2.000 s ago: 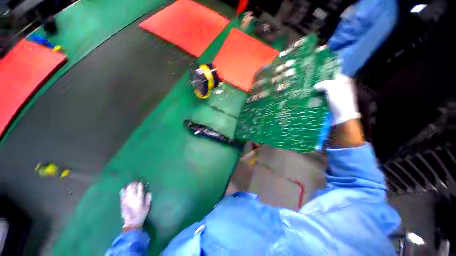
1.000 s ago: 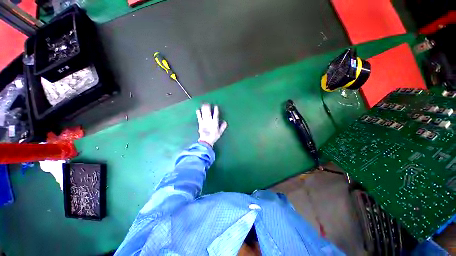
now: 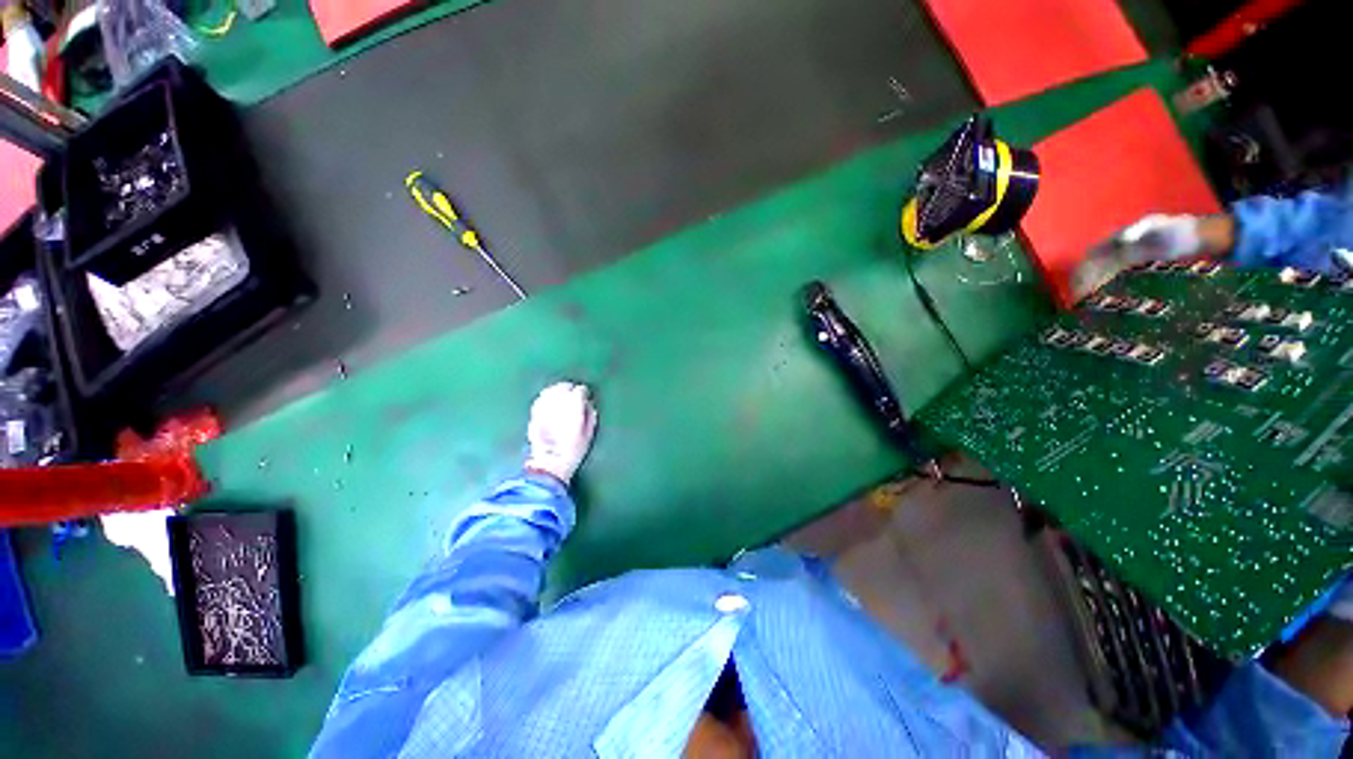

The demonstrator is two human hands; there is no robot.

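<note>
A large green printed circuit board [image 3: 1172,430] is off the bench edge at the right, partly cut off by the frame. My left hand [image 3: 561,430], white-gloved, rests on the green mat with fingers drawn together and nothing visible in it. My right sleeve and a bit of wrist show at the lower right corner, by the board's lower edge; the hand itself is not visible. Another person's gloved hand [image 3: 1150,249] is at the board's far edge.
A yellow-black screwdriver [image 3: 463,233], a black electric screwdriver [image 3: 856,360] and a black-yellow reel [image 3: 972,186] lie on the bench. A screw tray [image 3: 238,593] and black parts bins [image 3: 193,252] are left. Red pads [image 3: 1120,178] are at the far right.
My left hand has gone from spread fingers to drawn-together fingers and is lower on the mat. Another person's hand has come in at the board's far edge. The view has shifted slightly.
</note>
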